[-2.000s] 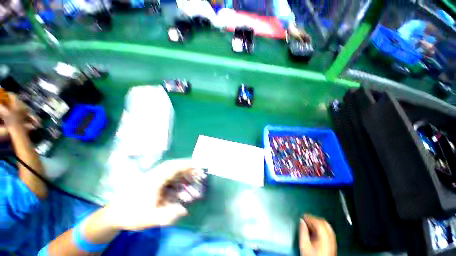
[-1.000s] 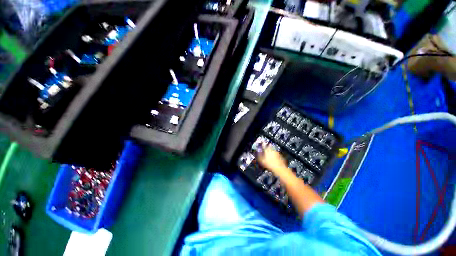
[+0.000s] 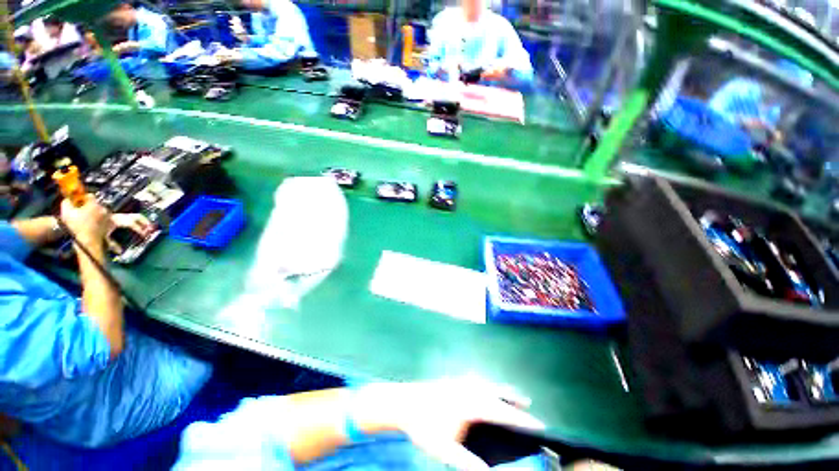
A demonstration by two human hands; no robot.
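My left hand (image 3: 451, 416), with a light blue band at the wrist, is at the bottom centre, overexposed and blurred. A dark thing (image 3: 504, 443) shows under its fingers; whether it is gripped is unclear. Only a sliver of my right hand (image 3: 591, 466) shows at the bottom edge, so its hold is hidden. Ahead, a blue bin (image 3: 607, 308) holds many small red, black and white pieces. A white sheet (image 3: 428, 287) lies left of it. Small dark units, a left one (image 3: 342, 177), a middle one (image 3: 397, 191) and a right one (image 3: 443, 195), stand at the bench's far side.
Large black foam trays (image 3: 676, 276) with blue-and-black units stand at the right. A thin metallic tool (image 3: 618, 368) lies beside them. A translucent bag (image 3: 304, 230) lies left of the sheet. A neighbour holds an orange tool (image 3: 69, 184) at the left, near a smaller blue bin (image 3: 209, 223).
The view has swung from the module tray at the right, where my right hand reached, back to the bench. Compared with two seconds ago, the far side shows one more unit and my left hand is lower.
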